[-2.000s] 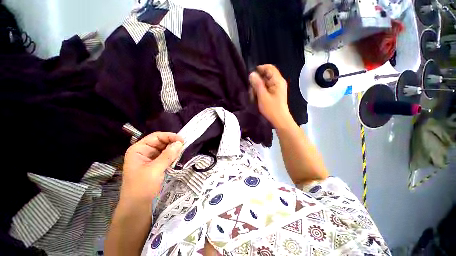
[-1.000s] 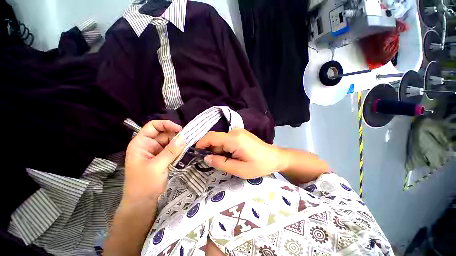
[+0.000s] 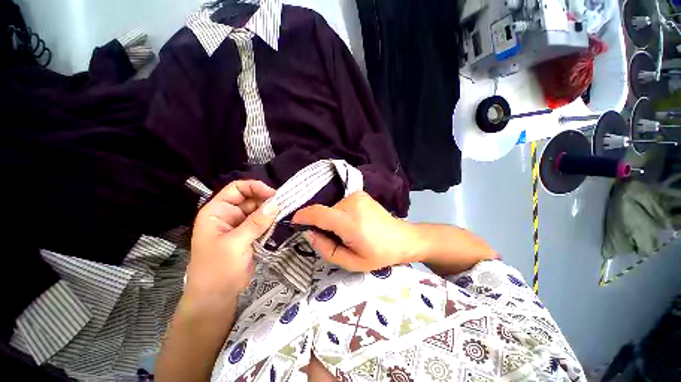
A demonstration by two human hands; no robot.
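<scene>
A pale, dark-striped band (image 3: pixel 308 183) forms a loop above my lap. My left hand (image 3: pixel 233 231) pinches its left end between thumb and fingers. My right hand (image 3: pixel 360 233) is at the inside of the loop, curled around a small dark tool (image 3: pixel 305 227), likely thread snips, mostly hidden in the fist. Its dark tip points at the band near my left thumb. A dark ring, probably the tool's handle, shows below my right fingers. The purple top (image 3: pixel 313 89), with striped collar (image 3: pixel 267 24) and placket (image 3: pixel 252 104), lies flat beyond my hands.
A heap of dark tops (image 3: pixel 75 164) with striped hems (image 3: pixel 89 298) lies at left. A long black garment (image 3: pixel 414 89) lies right of the top. A sewing machine (image 3: pixel 515 37), red bag (image 3: pixel 569 74), black roll (image 3: pixel 493 114) and thread cone (image 3: pixel 594 165) are at right.
My right hand has come from the top's right side down to the band, with the dark tool in it. Over the last second both hands have barely moved.
</scene>
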